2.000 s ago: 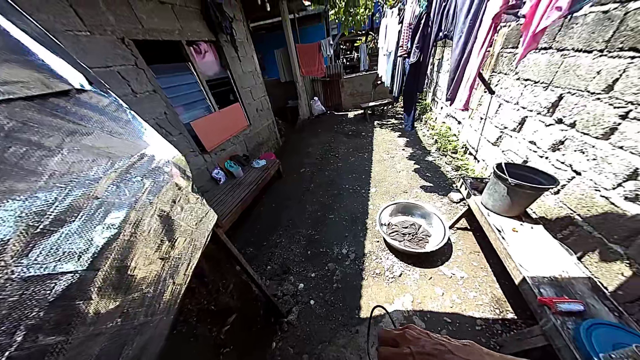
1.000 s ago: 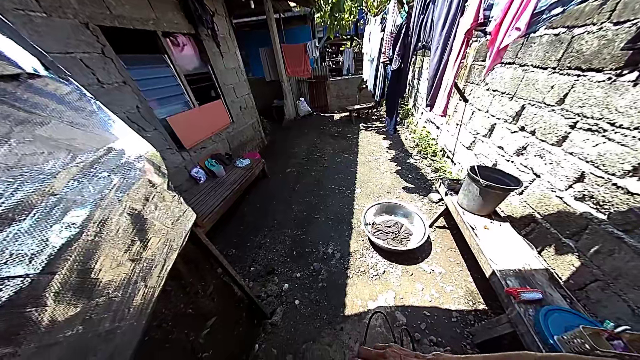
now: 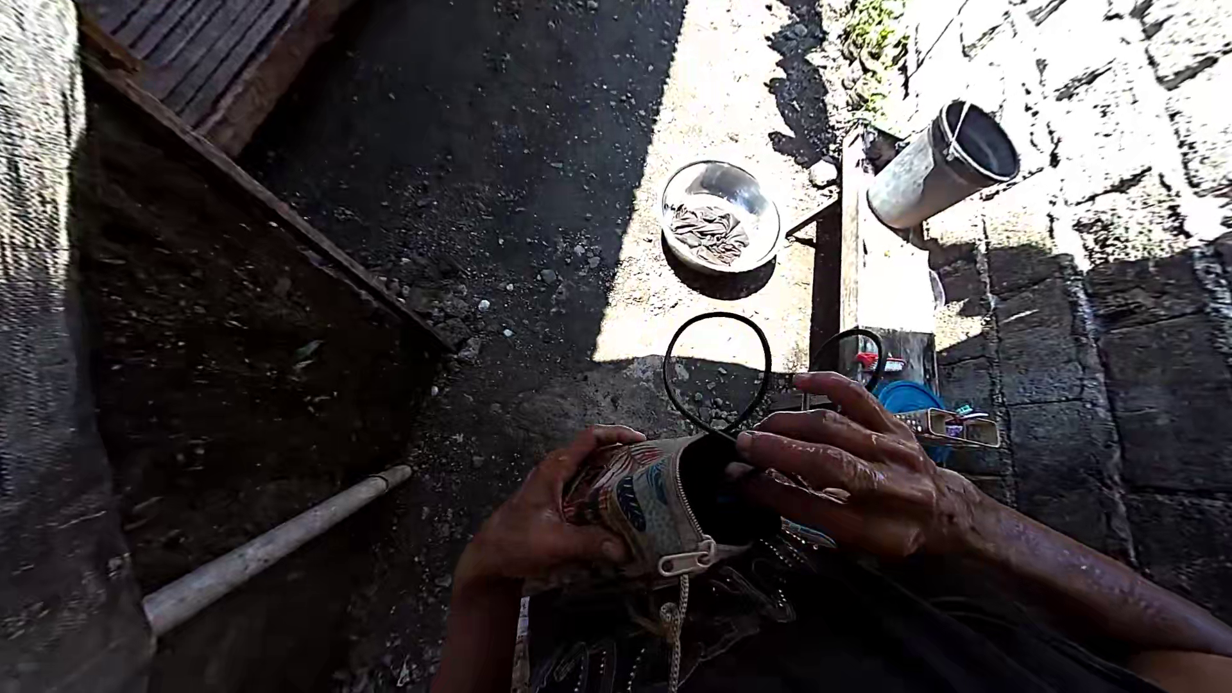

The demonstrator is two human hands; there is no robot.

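A patterned fabric pouch [image 3: 647, 496] with an unzipped top stands out at the bottom centre, its pale zipper pull [image 3: 685, 560] and cord hanging down. My left hand [image 3: 549, 510] grips the pouch from its left side. Over the dark opening, my right hand [image 3: 847, 462] has bent fingers, with the fingertips at a thin black cord [image 3: 767, 361] that loops above the pouch. How firmly they pinch it, and whether anything else is between them, is hidden. The inside of the pouch is too dark to make out.
Ahead on the ground is a metal basin [image 3: 760, 207] with wet-looking cloth [image 3: 709, 234]. A bench [image 3: 850, 241] on the right bears a bucket [image 3: 910, 183], a red-handled brush [image 3: 878, 362] and a blue lid or basin [image 3: 905, 397]. A block wall [image 3: 1116, 385] borders it; a pipe [image 3: 279, 546] lies left.
The view has tipped down strongly. Both hands and the pouch now show in full, where only a bit of a hand and the black cord showed at the lower edge.
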